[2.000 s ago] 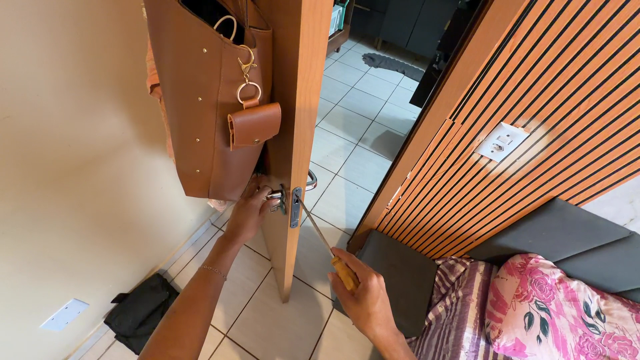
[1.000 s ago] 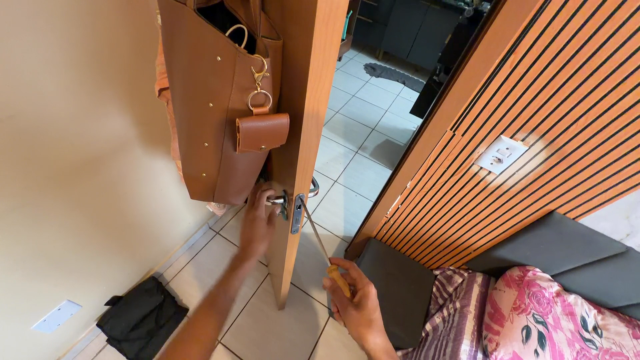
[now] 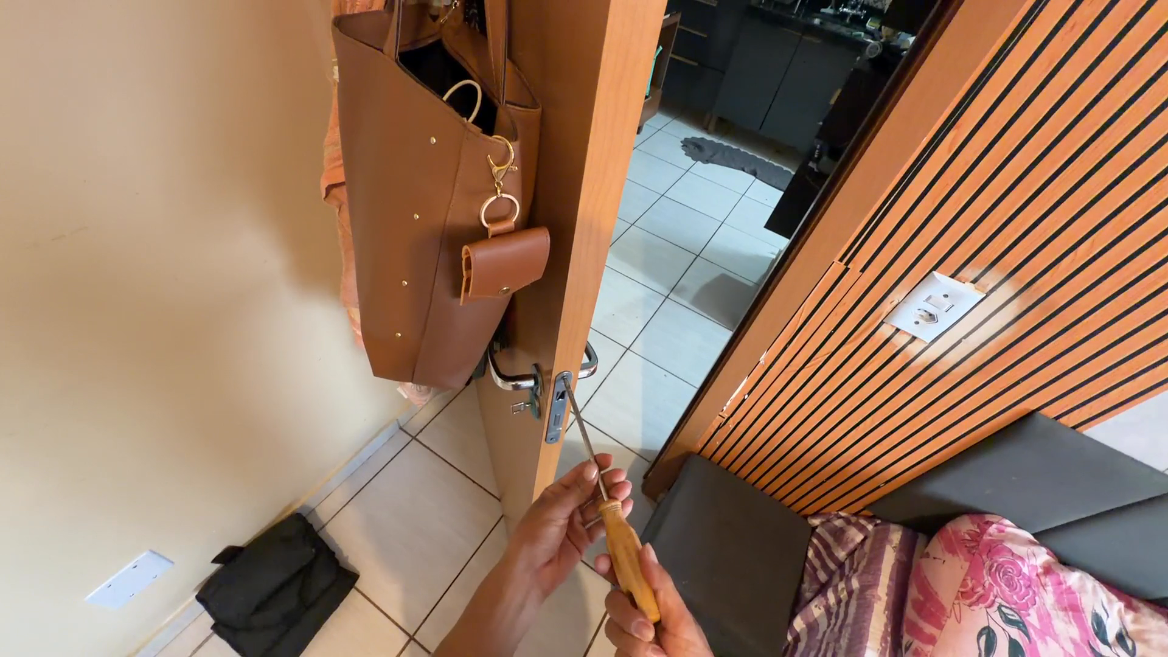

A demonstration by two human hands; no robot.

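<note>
A screwdriver with a yellowish handle (image 3: 626,558) reaches up to the metal lock faceplate (image 3: 557,411) on the edge of the wooden door (image 3: 598,182); its tip meets the upper part of the plate. My right hand (image 3: 652,607) grips the handle. The fingers of my left hand (image 3: 566,520) are around the lower shaft, just above the handle. Left of the plate, a chrome lever handle (image 3: 514,379) sticks out, with a key (image 3: 522,407) below it. Part of another lever (image 3: 589,359) shows on the door's far side.
A brown handbag (image 3: 401,210) with a small pouch (image 3: 507,265) hangs against the door. Black folded cloth (image 3: 274,584) lies on the tiled floor by the wall. At right are a slatted wall panel (image 3: 1031,182), a wall socket (image 3: 935,306) and a bed with a floral pillow (image 3: 1004,584).
My left hand has let go of the lever handle on the bag side and moved down to the screwdriver shaft. My right hand still holds the screwdriver at the lock plate.
</note>
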